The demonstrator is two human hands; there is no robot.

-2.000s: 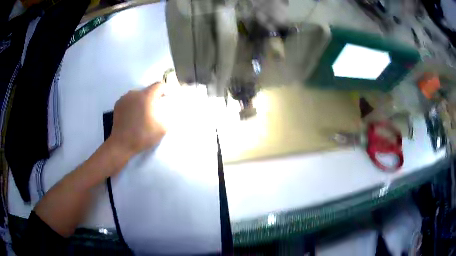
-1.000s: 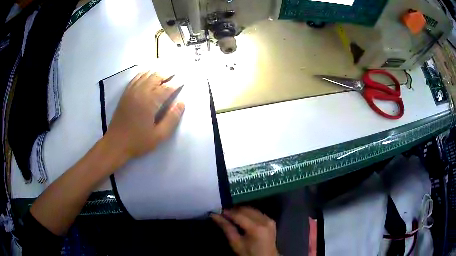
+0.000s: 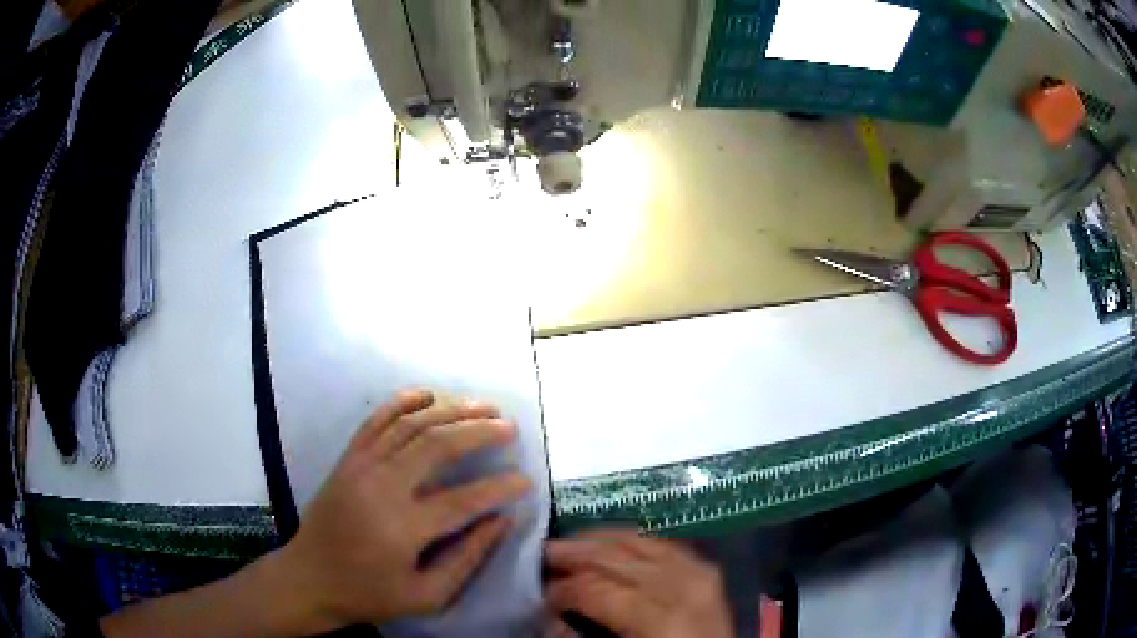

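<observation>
A white fabric panel [image 3: 374, 324] lies on the table left of the needle, with a black fabric panel [image 3: 266, 374] showing as a dark border along its left and top edges. My left hand [image 3: 418, 511] lies on the white panel near the table's front edge, fingers apart. My right hand [image 3: 642, 580] is at the panel's right edge by the table's front, its fingertips on the fabric edge. The presser foot area of the sewing machine head [image 3: 493, 168] is partly lost in glare.
Red-handled scissors [image 3: 966, 297] lie right of the needle. Stacked black pieces [image 3: 81, 249] lie at the left. A green control panel [image 3: 860, 56] and an orange knob [image 3: 1054, 112] are at upper right. A green tape strip [image 3: 798, 461] lines the front edge. White and black pieces [image 3: 885, 580] hang below right.
My left hand has slid down the panel from near the needle towards the front edge. My right hand came into view and stays at the lower right edge. The black strip along the right edge has narrowed.
</observation>
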